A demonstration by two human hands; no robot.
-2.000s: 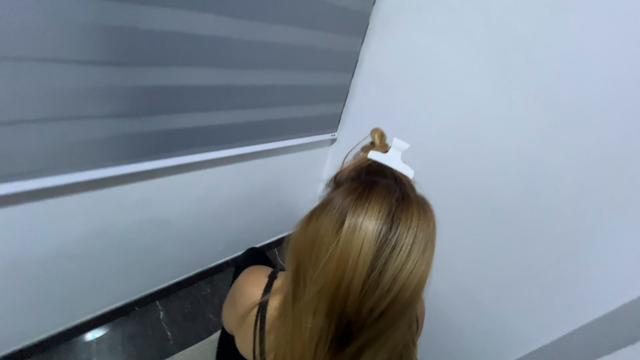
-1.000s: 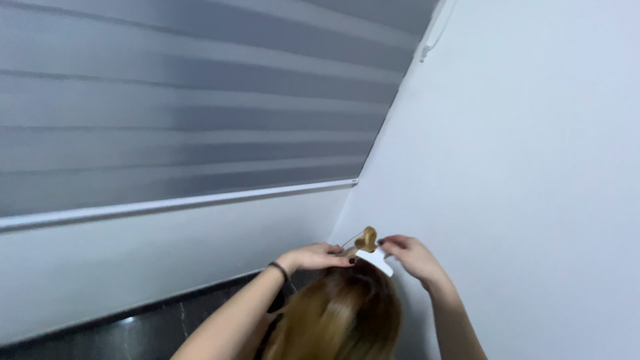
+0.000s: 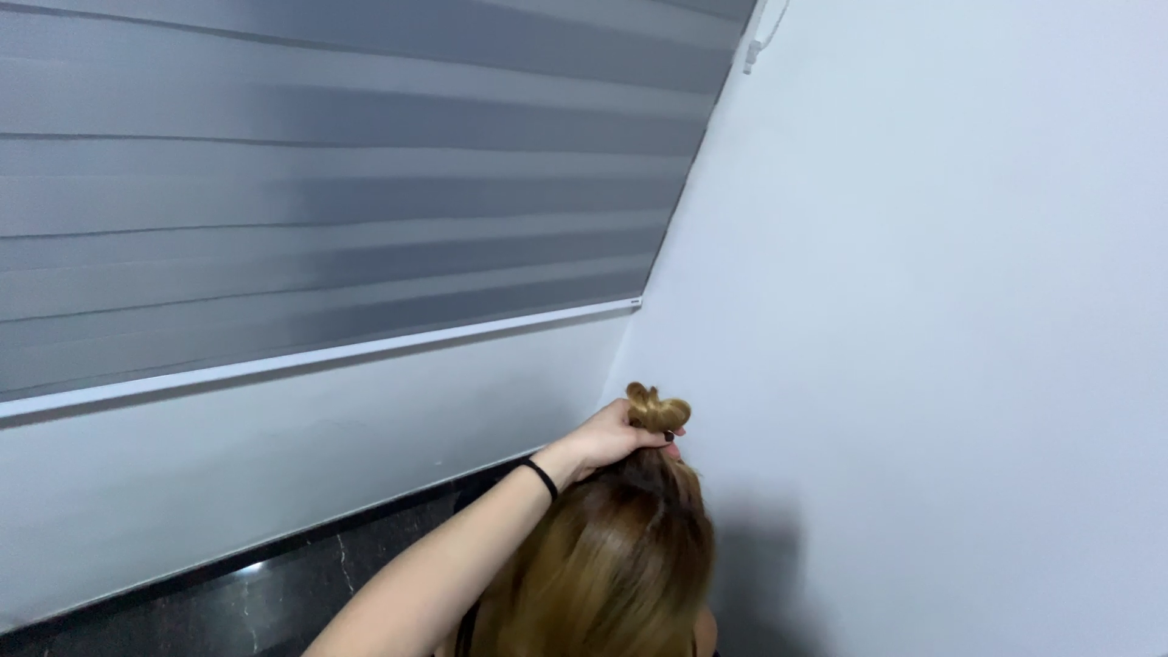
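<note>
My left hand [image 3: 622,438], with a black band [image 3: 540,477] at the wrist, is closed around a gathered section of hair on top of a person's head. The looped end of the blond-brown bun [image 3: 657,410] sticks out above my fingers. Loose, straight hair [image 3: 611,566] hangs down below, darker at the roots. My right hand is out of view, and no white hair clip shows.
A grey striped roller blind [image 3: 365,173] with a white bottom rail [image 3: 319,358] covers the upper left. A white wall [image 3: 931,328] fills the right side. Dark marble flooring [image 3: 301,584] lies at the lower left.
The white claw clip, on the hair in both earlier frames, is out of sight. My right hand, beside the clip a second ago, has left the view. My left hand now grips the bun's base.
</note>
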